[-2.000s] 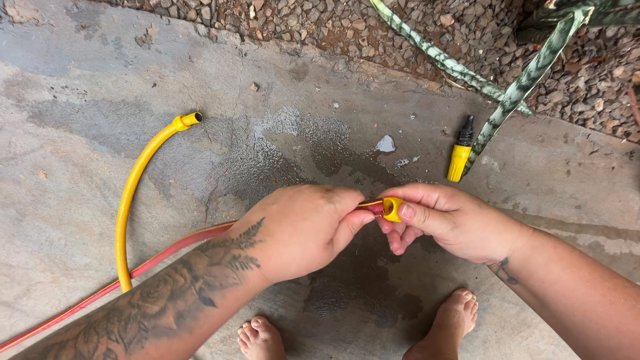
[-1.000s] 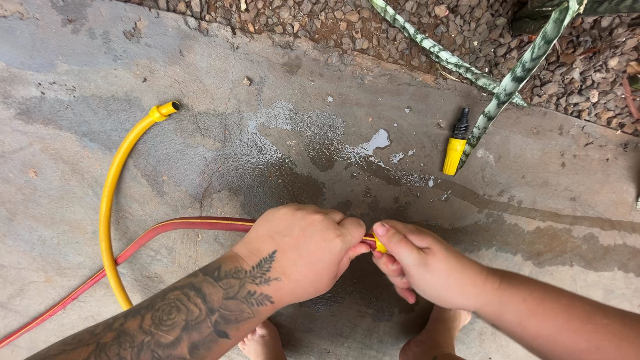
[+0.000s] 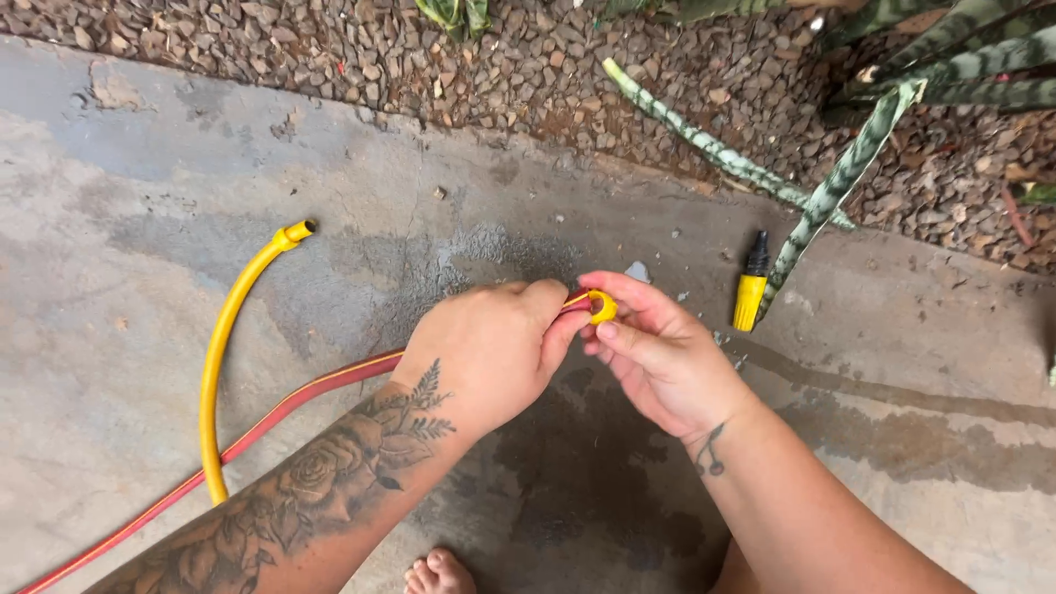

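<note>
My left hand [image 3: 495, 351] is closed around the red garden hose [image 3: 330, 381] with a yellow stripe, near its end. At that end is a yellow plastic ring fitting [image 3: 605, 307], its opening turned partly toward me. The thumb and fingers of my right hand [image 3: 652, 351] pinch the ring. How far the hose sits in the ring cannot be told. A yellow hose piece [image 3: 216, 355] with a yellow connector [image 3: 293, 235] on its upper end lies across the red hose on the left. A yellow and black hose nozzle [image 3: 751, 285] lies to the right of my hands.
Below is a concrete floor [image 3: 107, 330] with wet patches. A gravel bed [image 3: 346, 58] borders it along the top. Two long snake plant leaves [image 3: 825, 194] reach from the bed over the concrete beside the nozzle. A bare foot [image 3: 439, 573] shows at the bottom.
My right hand has turned so that the ring's opening shows again; one second ago its fingers mostly covered it. My left hand still holds the red hose. The view has shifted.
</note>
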